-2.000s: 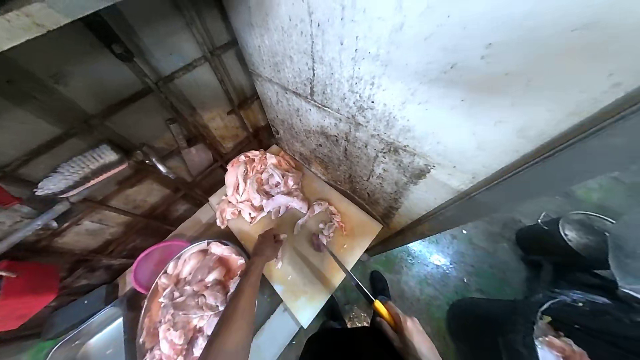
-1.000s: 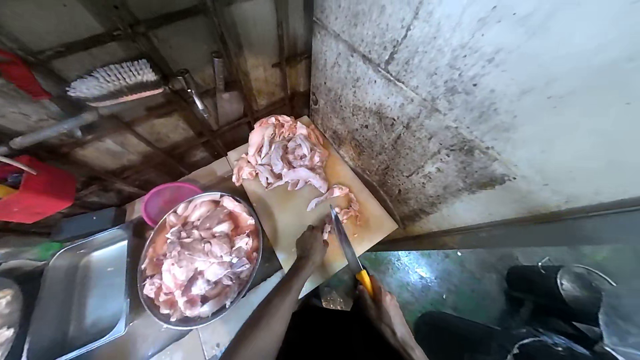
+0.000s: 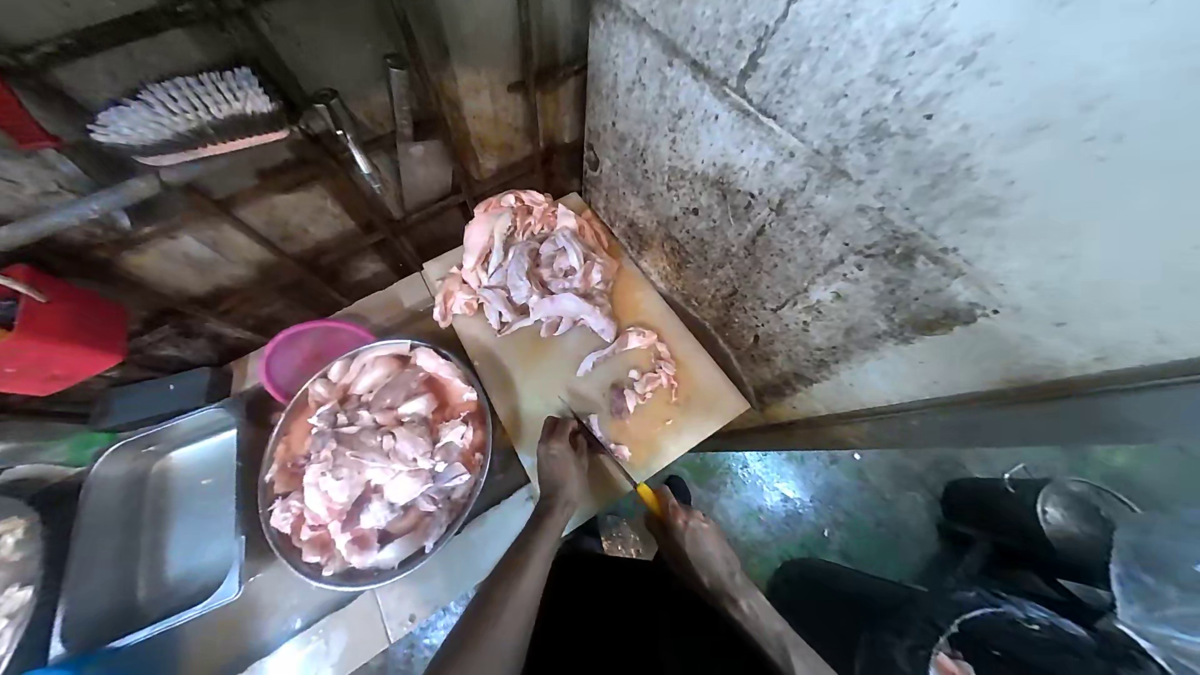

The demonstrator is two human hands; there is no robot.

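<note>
My right hand [image 3: 689, 534] grips the yellow handle of a knife [image 3: 600, 441], whose blade lies over the lower part of a cutting board [image 3: 525, 375]. Close beside the blade, at the board's lower edge, is my left hand [image 3: 564, 455]; its fingertips are partly hidden, and whether they pinch a piece is unclear. A small meat scrap [image 3: 611, 441] lies just right of the blade. Further up are trimmed bits of skin and fat [image 3: 647, 370], and a large heap of raw poultry pieces [image 3: 539, 262] covers the board's far end.
A round metal bowl [image 3: 486, 441] full of raw meat stands left of the board, by a pink plastic basin [image 3: 314, 352] and a steel tray [image 3: 155, 525]. A stained wall [image 3: 797, 206] borders the board's right. A brush [image 3: 192, 117] hangs upper left; black buckets [image 3: 994, 516] stand lower right.
The knife blade has moved down the board, away from the trimmed bits and nearer my left hand. The view has swung toward the left since two seconds ago.
</note>
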